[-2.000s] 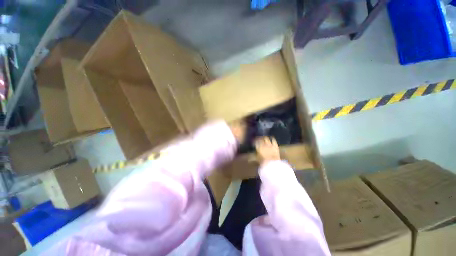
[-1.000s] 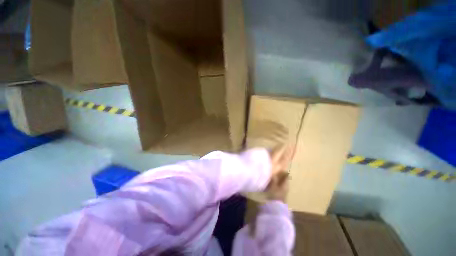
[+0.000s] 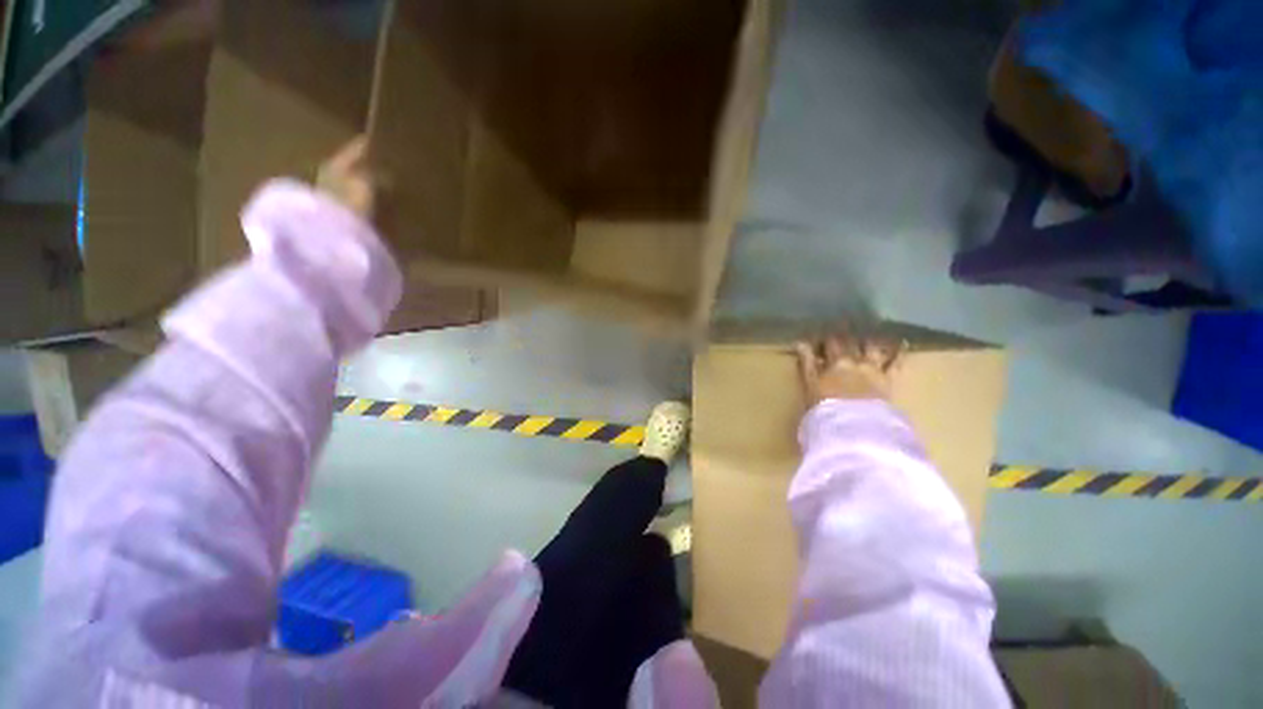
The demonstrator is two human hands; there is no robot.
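A large open brown carton [image 3: 520,208] stands at the upper middle with its inside showing. My left hand [image 3: 349,177] is on its left edge, with the fingers partly hidden and closed at the cardboard. A smaller carton [image 3: 741,499] is to the right of it, a plain face towards me. My right hand [image 3: 848,371] lies on this carton near its far edge, fingers spread and pressed on the cardboard. The contents of the smaller carton are hidden.
Another open carton [image 3: 146,208] is at the far left. A blue bin [image 3: 339,603] is on the floor at lower left. Yellow-black tape [image 3: 533,424] crosses the floor. A dark stool [image 3: 1067,256], a person's blue clothing [image 3: 1163,111] and a blue bin [image 3: 1226,381] are at right.
My hands were together on the smaller carton's flaps. My left hand has moved left to the large carton; my right hand has moved to the smaller carton's far edge.
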